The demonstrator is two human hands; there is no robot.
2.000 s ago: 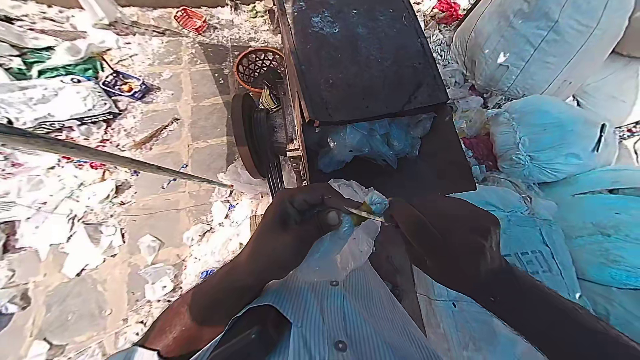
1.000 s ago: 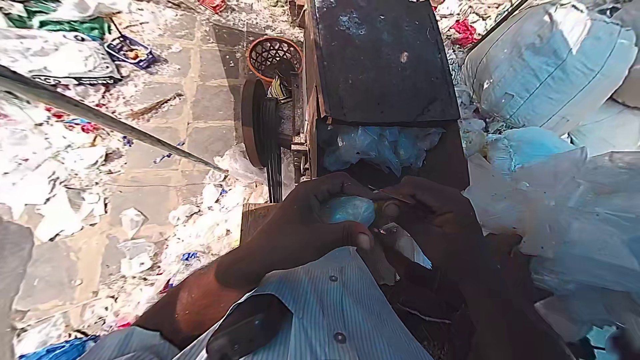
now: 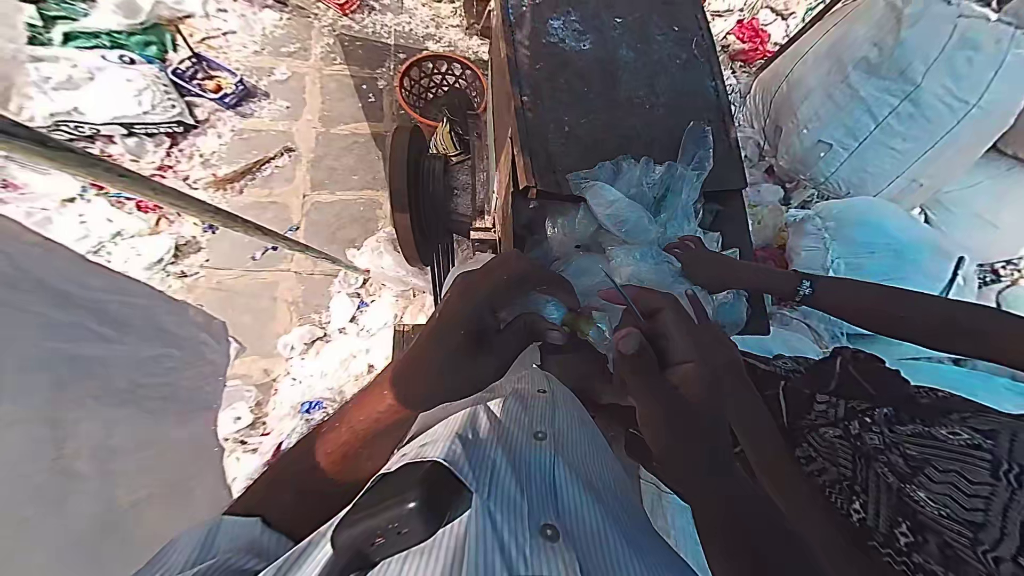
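Observation:
In front of my striped shirt, my left hand (image 3: 500, 328) grips a crumpled clear plastic bag (image 3: 544, 306). A small yellowish piece (image 3: 588, 326) shows at the bag's right end, between my two hands. My right hand (image 3: 660, 348) is just right of it, holding a thin, pointed metal tool (image 3: 622, 294) between thumb and fingers; its exact kind cannot be told. Beyond my hands, a heap of clear plastic bags (image 3: 632, 216) fills the opening of a dark-topped machine (image 3: 608, 80). Another person's hand (image 3: 704, 264) rests at the heap's right side.
Left of the machine are a belt wheel (image 3: 408, 196) and an orange basket (image 3: 442, 60). A pole (image 3: 168, 192) slants across the left. Large stuffed white sacks (image 3: 888, 96) stand at right, near another person's patterned garment (image 3: 912, 464). Plastic scraps (image 3: 320, 376) litter the paving.
Another person's arm has come in from the right, and more clear bags now lie heaped at the machine's opening. My right hand has moved a little apart from my left, showing the thin tool.

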